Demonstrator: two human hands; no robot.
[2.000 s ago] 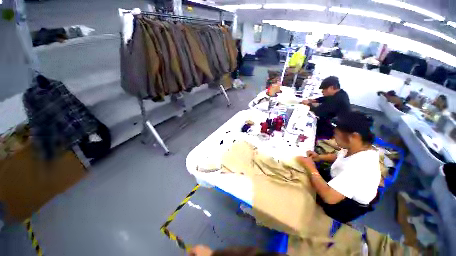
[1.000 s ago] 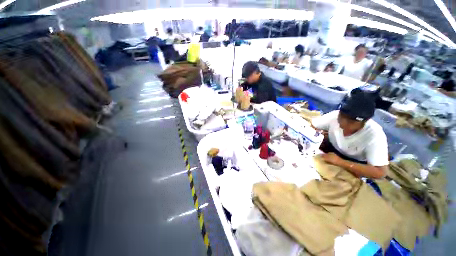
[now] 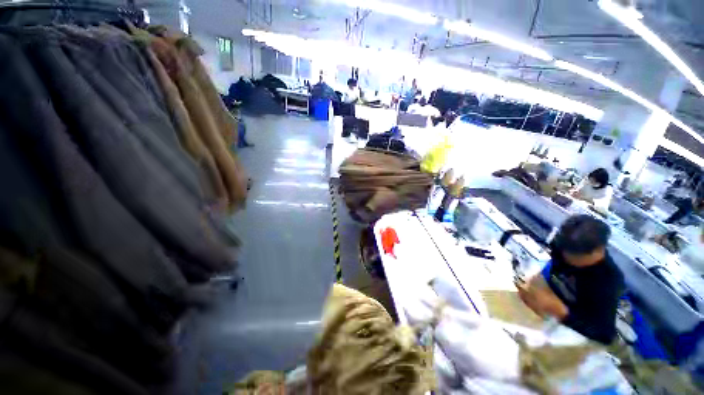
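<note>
A bunched bundle of khaki cloth [image 3: 363,347] rises from the bottom edge, just left of the white machine table [image 3: 413,266]. Its folds are gathered close and its lower part is cut off by the frame. A small blurred tan patch lies left of it at the bottom edge; I cannot tell what it is. Neither my left hand nor my right hand can be made out, so what holds the bundle is hidden.
A rack of grey and brown jackets [image 3: 116,154] fills the left side. Yellow-black tape [image 3: 336,231] edges the grey aisle. A brown cloth pile [image 3: 386,181] stands ahead. A person in black [image 3: 590,285] sits at the table's right, near white cloth [image 3: 478,347].
The view has moved forward along the aisle. The person in white has left the picture; the person in black and the brown pile appear closer. The khaki bundle has come into view at the bottom.
</note>
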